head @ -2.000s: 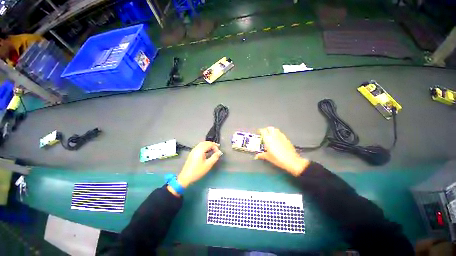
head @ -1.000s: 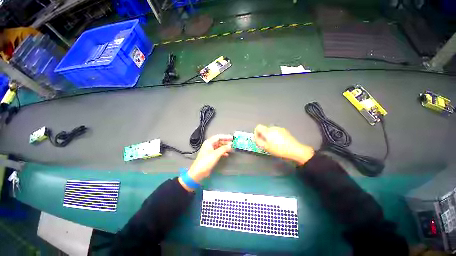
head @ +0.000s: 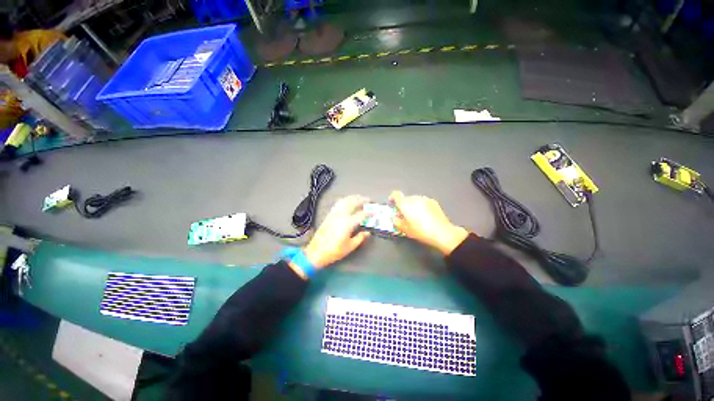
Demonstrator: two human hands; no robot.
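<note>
A power adapter board (head: 381,218) lies over the dark conveyor belt in front of me, pale green-white face up, with both ends between my hands. My left hand (head: 338,232), with a blue band at the wrist, grips its left end. My right hand (head: 423,222) holds its right end, fingers covering that part. Whether a pad is at my fingertips is too small to tell. The white sheet of round adhesive pads (head: 399,337) lies on the green ledge nearer to me.
Another green-white board (head: 218,229) with a black cable (head: 313,197) lies left. A cable bundle (head: 517,223) and yellow boards (head: 564,174) lie right. A striped sheet (head: 149,298) is on the ledge. A blue tote (head: 180,82) stands beyond the belt; a benchtop machine (head: 665,352) is at right.
The board in my hands has turned from its component side to its green-white face. My left hand has moved right and closed onto its left end.
</note>
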